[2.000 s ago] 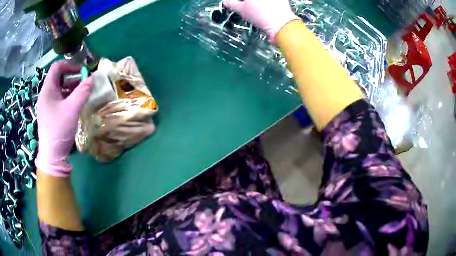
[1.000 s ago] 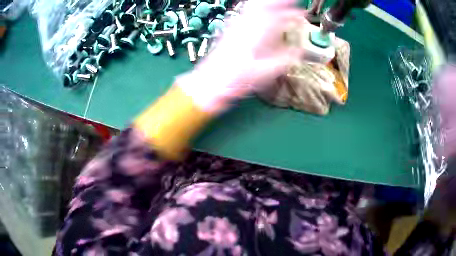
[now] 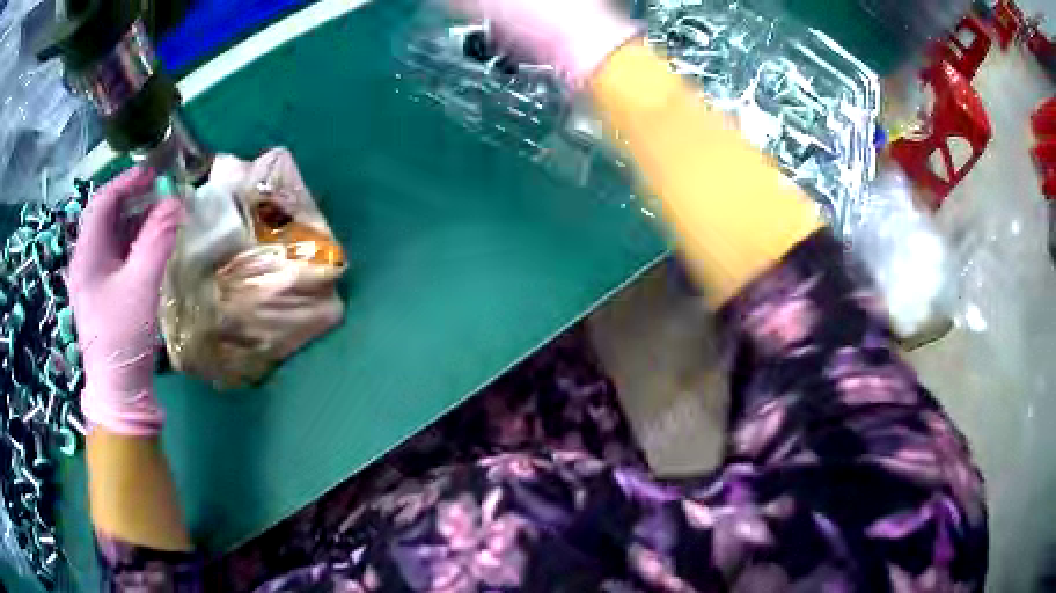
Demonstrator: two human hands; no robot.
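Note:
The wrapped fixture (image 3: 255,284), tan film with an orange patch, sits on the green table at left. The dark upright tool (image 3: 127,99) stands directly above its back edge. My left hand (image 3: 122,284), in a pink glove, is at the fixture's left side, thumb and fingers closed around a small part with a teal head (image 3: 166,185). My right hand (image 3: 550,35), gloved and blurred, is at the top edge over the left part of the clear tray (image 3: 857,104); its fingers are partly cut off, and what they hold cannot be told.
A loose heap of green-headed shaft parts (image 3: 35,301) lies at far left, beside my left hand. A blue bin (image 3: 220,29) is behind the table's pale rear edge (image 3: 272,44). Red plastic items (image 3: 955,127) and crumpled clear plastic (image 3: 909,261) are at right, beyond the table.
The view has swung back to the right since one second ago. My left hand, then blurred between heap and fixture, now holds a part at the fixture. My right hand is over the tray.

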